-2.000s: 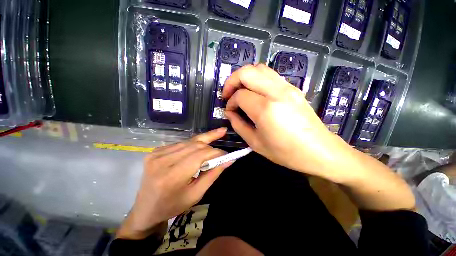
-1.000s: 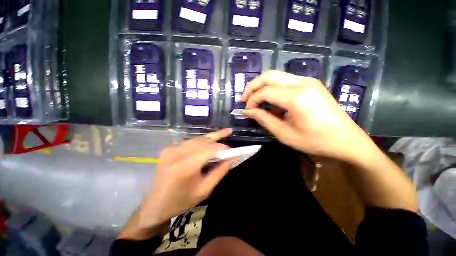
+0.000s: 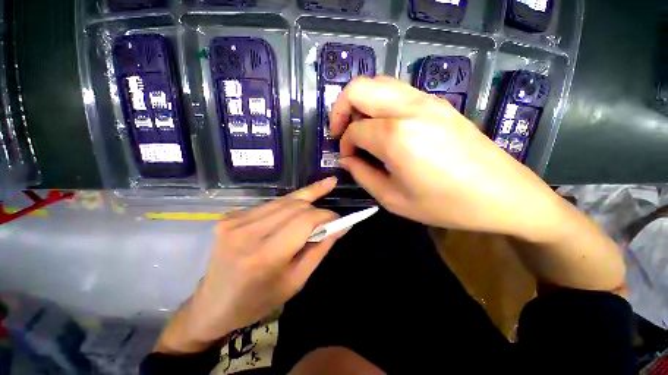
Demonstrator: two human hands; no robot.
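A clear blister tray (image 3: 295, 110) holds dark purple-blue phone cases in two rows, the far row cut off by the top edge. My right hand (image 3: 421, 150) is over the third case from the left (image 3: 348, 62) in the near row. Its thumb and fingertips are at the right end of a small label (image 3: 330, 160) low on that case; my fingers hide part of the case. My left hand (image 3: 267, 245) holds a white label strip (image 3: 344, 223) just off the tray's near edge, its index finger pointing at the case. The two cases further left (image 3: 245, 110) have white patches and a white block.
The tray lies on a dark green bench (image 3: 58, 95). Stacked clear trays (image 3: 16, 139) stand at the far left. A red frame (image 3: 36, 205) and yellow line (image 3: 183, 216) show beyond the bench edge. Crumpled whitish material (image 3: 608, 220) lies at right.
My right hand has gone from the second near-row case to the third. The tray has shifted left in view. My left hand still holds the white strip.
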